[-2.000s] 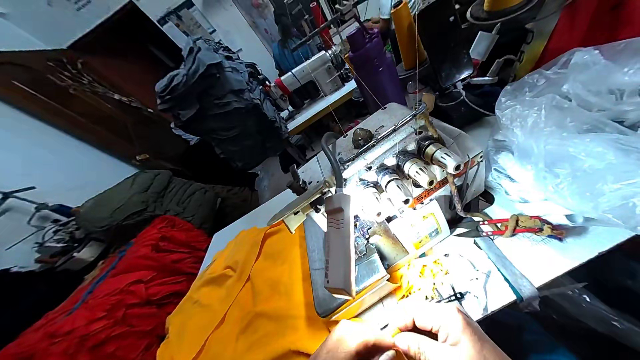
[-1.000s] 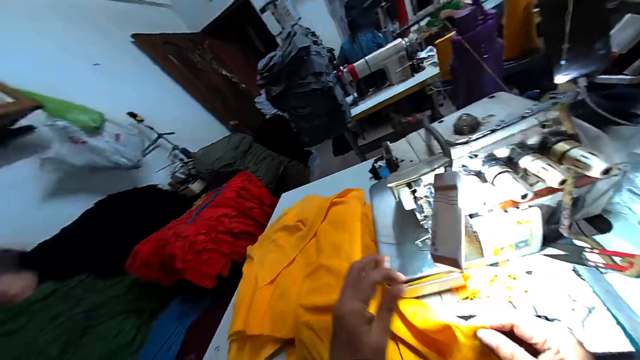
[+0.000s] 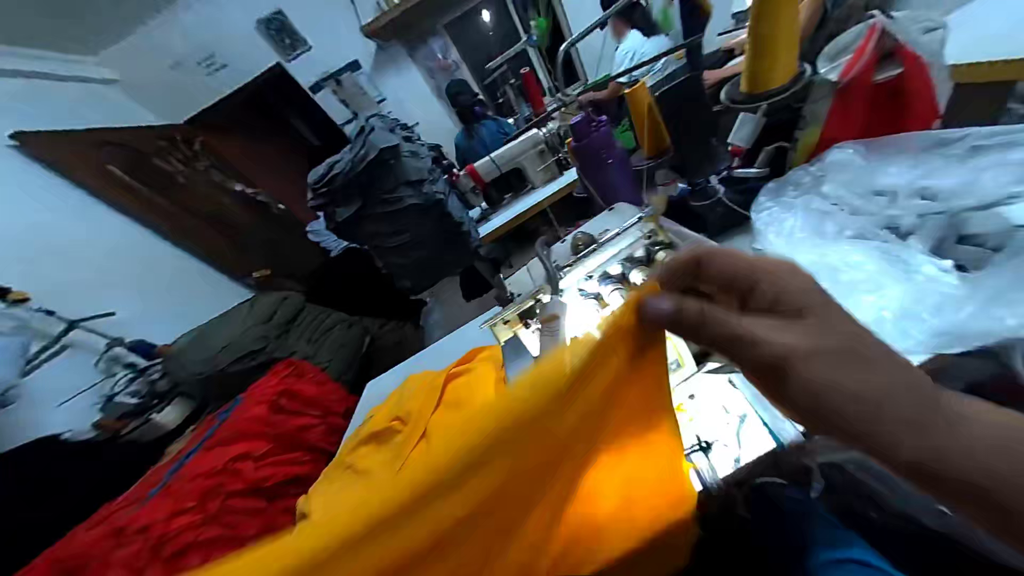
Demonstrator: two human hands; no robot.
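My right hand point(image 3: 760, 336) pinches the top edge of a yellow-orange cloth point(image 3: 560, 448) between thumb and fingers and holds it up. The cloth hangs down from there across the middle of the view, blurred in part. More of it lies on the white sewing table point(image 3: 400, 360) at the left. Behind the raised cloth stands an overlock sewing machine point(image 3: 600, 256), lit by a bright lamp; its needle area is partly hidden by the cloth. My left hand is not in view.
Red fabric point(image 3: 272, 448) and dark green fabric point(image 3: 296, 336) are heaped at the left. Clear plastic bags point(image 3: 896, 232) lie at the right. Beyond are a white sewing machine point(image 3: 520, 160), purple and yellow thread cones point(image 3: 604, 160), a stack of grey garments point(image 3: 392, 192) and other people point(image 3: 636, 48).
My right hand has risen with the cloth's edge, which was down on the table by the machine. My left hand, on the cloth a second ago, has left the view.
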